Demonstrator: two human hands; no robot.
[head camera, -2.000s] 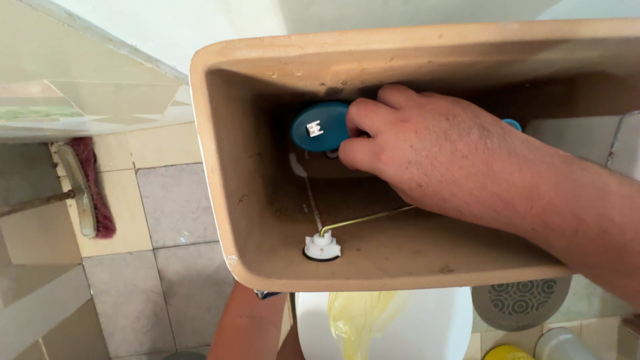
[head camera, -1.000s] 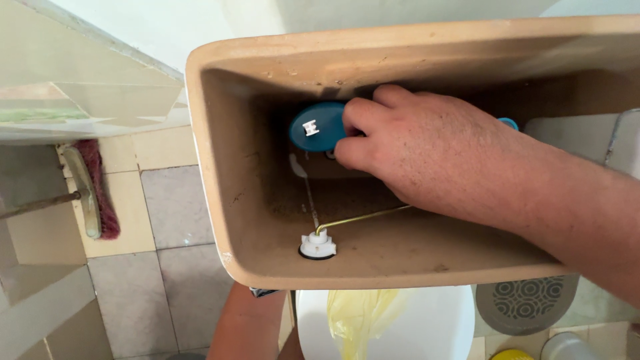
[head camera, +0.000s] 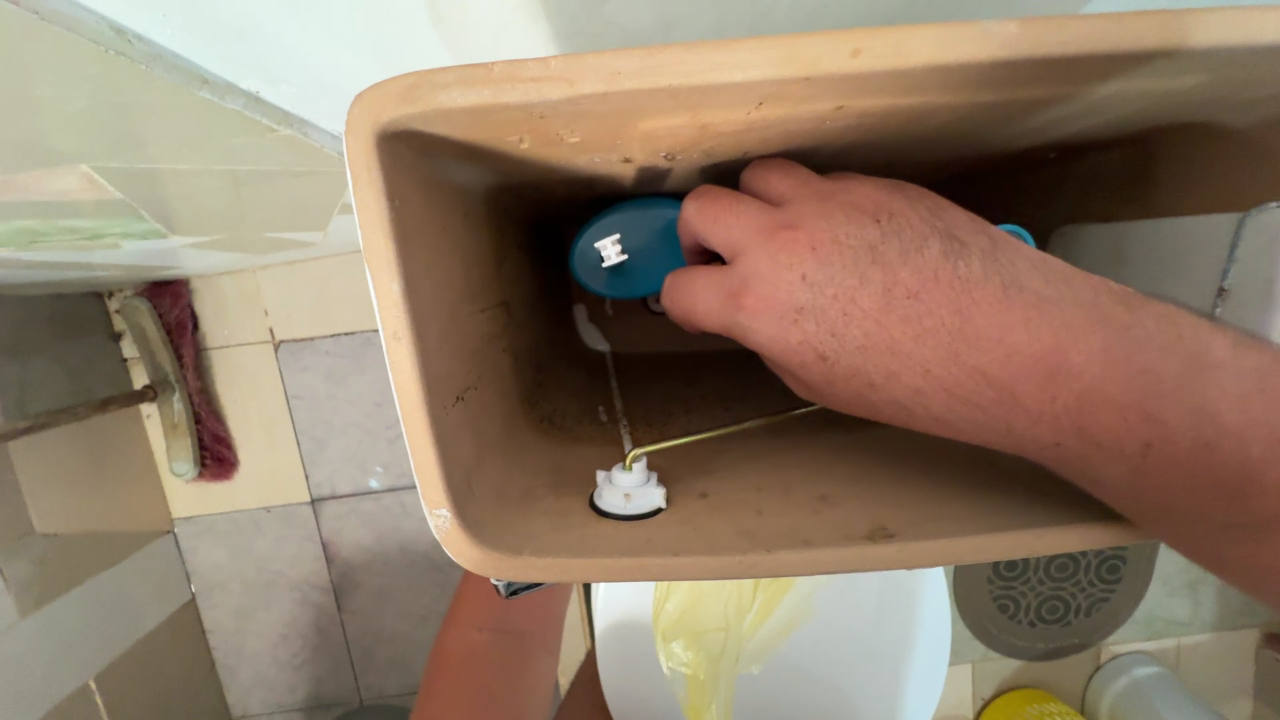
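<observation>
My right hand (head camera: 800, 260) reaches into the toilet cistern (head camera: 620, 75) from the right, its fingertips curled at the edge of a blue oval float (head camera: 635, 250) with a small white clip on top; whether they grip it is hard to tell. Below, a white plastic nut (head camera: 628, 490) holds the flush lever mount at the front wall. From it a brass-coloured lever rod (head camera: 725, 433) runs right and passes under my right hand. My left hand is hidden below the cistern's front; only the forearm shows, beside the chrome flush handle (head camera: 518, 589).
A white toilet lid (head camera: 880, 640) with a yellow plastic bag (head camera: 715, 640) on it lies below the cistern. At left a floor brush (head camera: 165, 385) with dark red bristles stands on the tiles. A grey patterned mat (head camera: 1055, 600) and a yellow round object (head camera: 1030, 705) are at lower right.
</observation>
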